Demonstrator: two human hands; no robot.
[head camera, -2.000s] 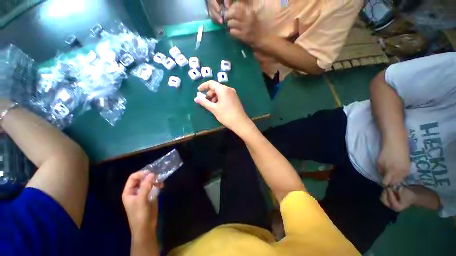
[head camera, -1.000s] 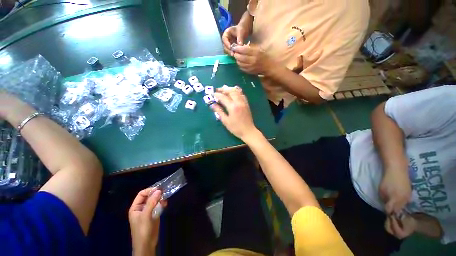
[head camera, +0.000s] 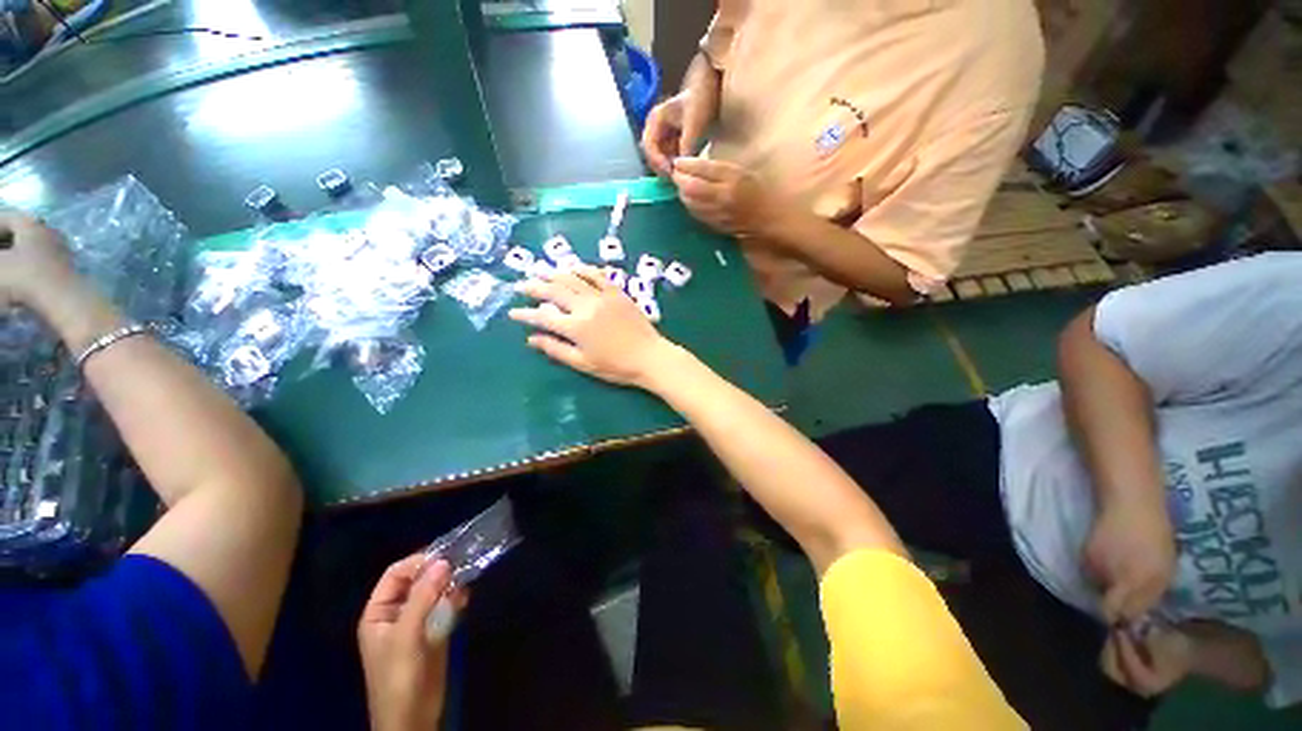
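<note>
My left hand (head camera: 407, 607) is below the table edge above my lap, pinching a clear poly bag (head camera: 474, 544) between thumb and fingers. My right hand (head camera: 588, 326) is palm down over the green table (head camera: 471, 407), fingers spread, at the left part of the cluster of white square units (head camera: 641, 290). It partly covers some units; what lies under the fingers is hidden. Bagged units (head camera: 343, 271) lie in a shiny heap left of the loose ones, and one bagged unit (head camera: 476, 290) lies at the heap's right edge.
A person in blue has an arm (head camera: 200, 443) at the left, near stacked clear trays (head camera: 57, 443). A person in peach (head camera: 871, 129) sits across, and one in a light shirt (head camera: 1199, 429) at right. A white pen-like stick (head camera: 618, 214) lies beyond the units. Dark conveyor (head camera: 257, 114) behind.
My right hand has moved left from the right part of the cluster, its fingers now spread. More loose units show at the right. My left hand still holds the bag.
</note>
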